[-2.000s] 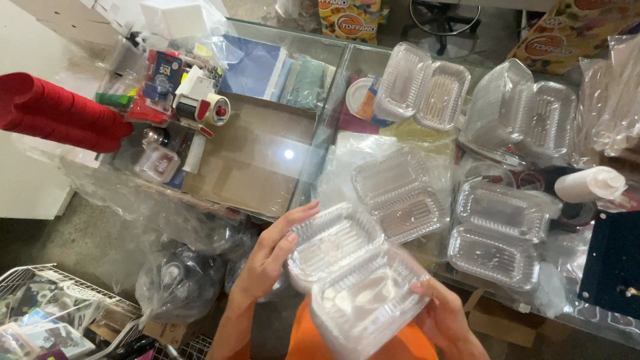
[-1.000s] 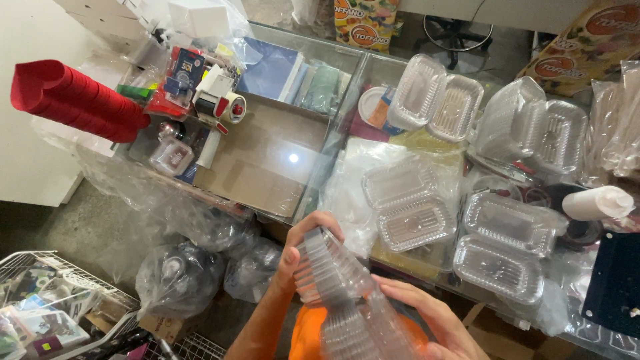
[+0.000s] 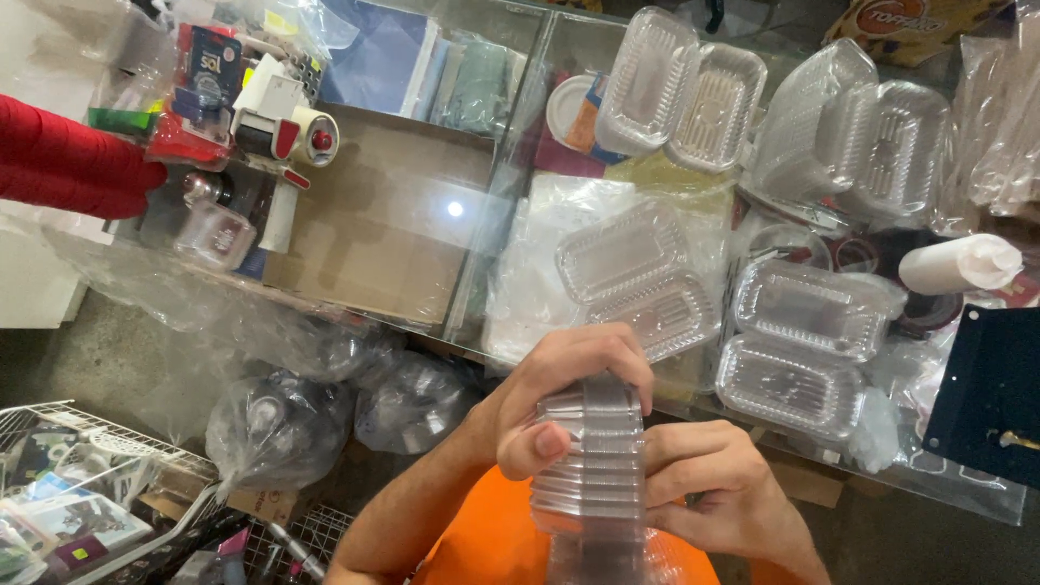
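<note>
A nested stack of clear plastic hinged containers (image 3: 589,471) stands on edge in front of my body. My left hand (image 3: 569,398) wraps over its upper end, thumb on the ribbed side and fingers over the far side. Against the stack's right side rest the bent fingers of my right hand (image 3: 715,487); whether they grip a layer cannot be told. Just beyond lies an open clear container (image 3: 650,313) on plastic bags. Another open container (image 3: 792,386) is to the right, and more stand at the back, one open (image 3: 650,81) and one group nested (image 3: 821,122).
The glass counter (image 3: 471,268) holds a tape dispenser (image 3: 268,110) at left and a white bottle (image 3: 959,264) at right. Stacked red cups (image 3: 65,158) jut in from the left. Below are dark items in plastic bags (image 3: 276,431) and a white wire basket (image 3: 122,439).
The container stack, lying open between both hands two seconds ago, is now turned on edge. My right hand has moved from its outer corner to its side.
</note>
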